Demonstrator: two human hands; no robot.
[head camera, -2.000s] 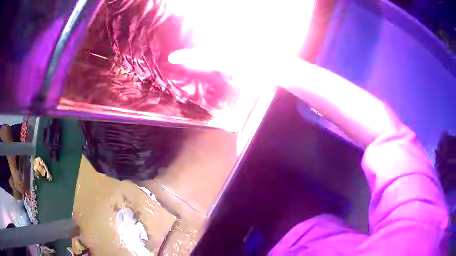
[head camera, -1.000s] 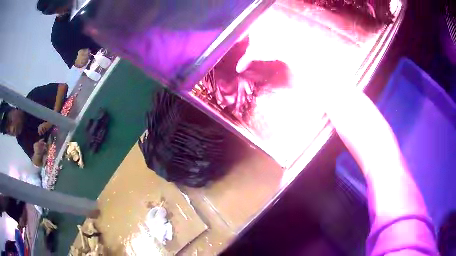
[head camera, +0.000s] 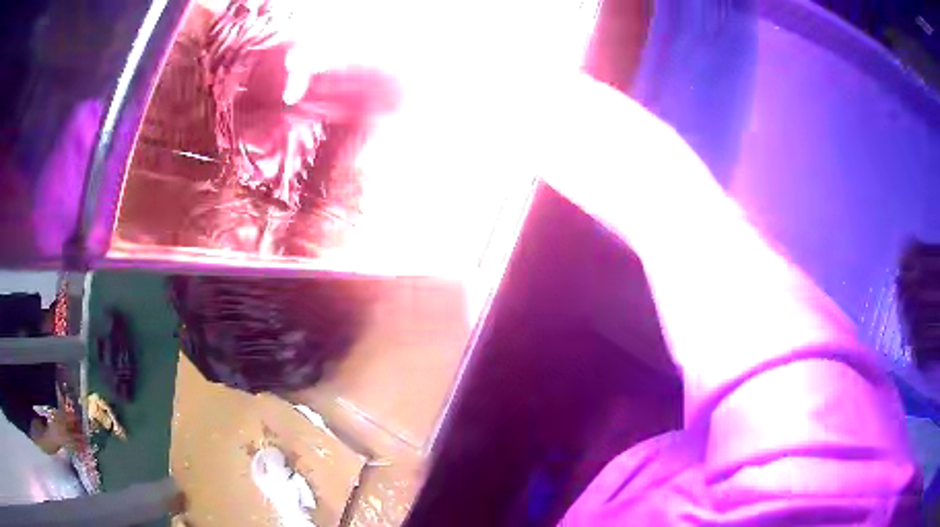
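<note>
My right arm reaches from the lower right into the glaring pink-white heating box (head camera: 196, 247). My right hand (head camera: 350, 93) is mostly washed out by the glare; a bright fingertip shows over a ragged, ridged black piece (head camera: 258, 134) that looks red in this light. The fingertip is at or against the piece; whether the hand grips it is hidden. My left hand is not in view.
A stack of black skirt pieces (head camera: 268, 329) lies on the brown bench beside the box. A white patch (head camera: 278, 479) is on the bench top. The green conveyor (head camera: 144, 412) carries a dark piece and cream parts. A blue crate (head camera: 825, 175) is at right. Another person's hand shows far left.
The camera view turned towards the bench and back. The black piece in the box now shows as a ragged shape below my fingertip, farther left than one second ago. My arm still reaches into the box.
</note>
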